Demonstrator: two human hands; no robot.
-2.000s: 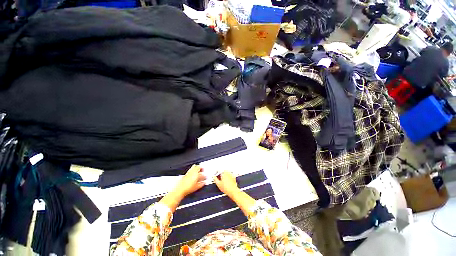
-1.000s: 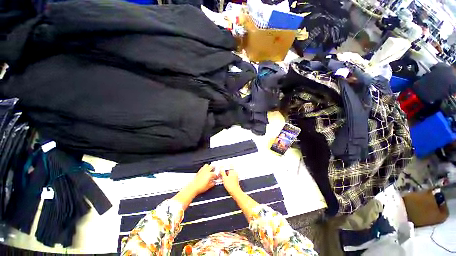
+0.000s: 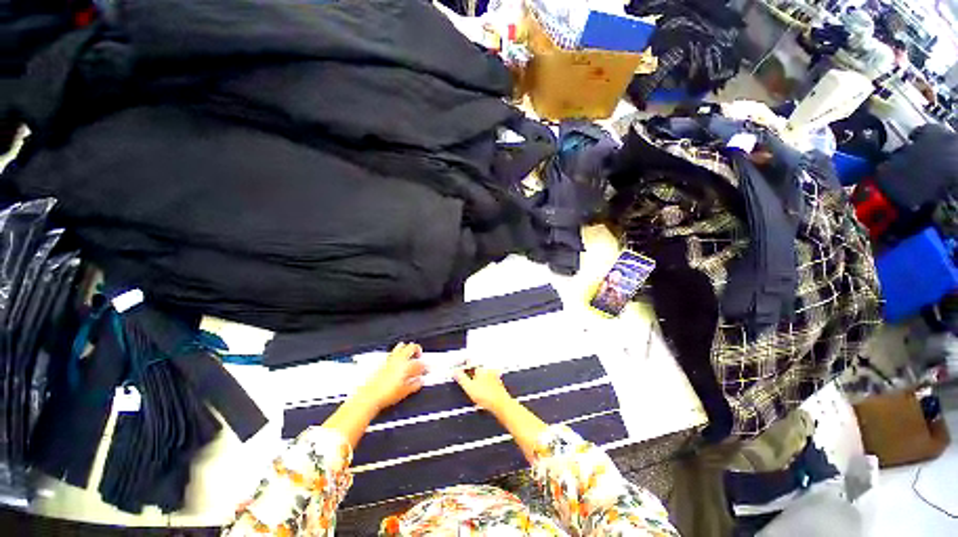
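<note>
Long dark cloth strips (image 3: 488, 422) lie in parallel rows on the white tabletop in front of me, with thin pale lines between them. My left hand (image 3: 399, 374) rests at the upper edge of the top row, fingertips bent down. My right hand (image 3: 479, 384) is just to its right at the same edge, thumb and finger close together. A small pale thing shows between the two hands; I cannot tell what it is or whether either hand grips it. More dark strips (image 3: 420, 326) lie at a slant behind my hands.
A large black cloth heap (image 3: 263, 189) lies behind. A tagged bundle of strips (image 3: 158, 430) is at the left, beside plastic-bagged pieces (image 3: 29, 336). A lit smartphone (image 3: 622, 283) and a plaid garment (image 3: 809, 304) are at the right. A cardboard box (image 3: 581, 82) stands behind.
The view has shifted, so the table things sit farther right. My hands have moved a little apart along the strip edge. A short dark piece now shows behind them.
</note>
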